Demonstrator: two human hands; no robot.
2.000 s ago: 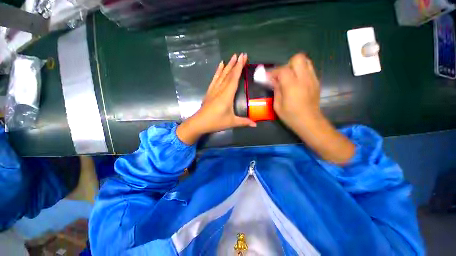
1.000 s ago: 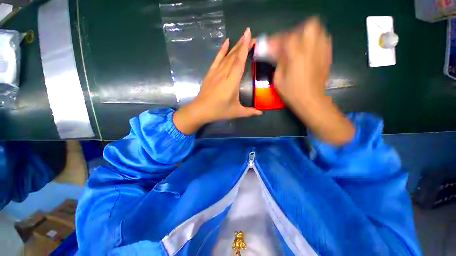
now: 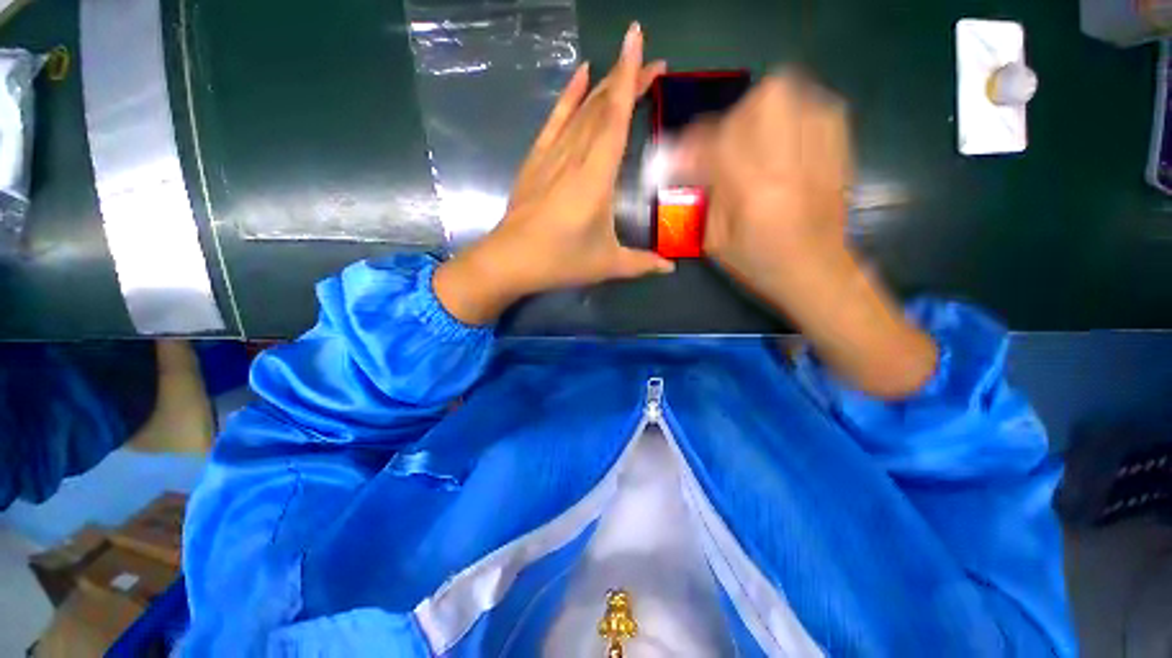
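Observation:
A red handheld device (image 3: pixel 681 225) lies flat on the dark green bench mat, its black screen at the top and its red-orange part nearest me. My left hand (image 3: pixel 559 193) is flat beside it, with fingertips at its upper left corner and the thumb at its lower left edge. My right hand (image 3: pixel 784 180) is blurred and covers the device's right side. Its fingertips hold a small white wiping pad (image 3: pixel 666 163) on the lower part of the screen.
A clear plastic sheet (image 3: pixel 495 103) lies left of my left hand. A silver-white tape strip (image 3: pixel 148 167) crosses the bench further left. A white card (image 3: pixel 992 122) with a round pale wad lies at right. Cartons (image 3: pixel 109 578) stand below left, near another person's arm (image 3: pixel 180 399).
The white pad has moved from the top of the screen down towards the red-orange part. My right hand shifts with it. The view has tilted a little, so the bench sits higher.

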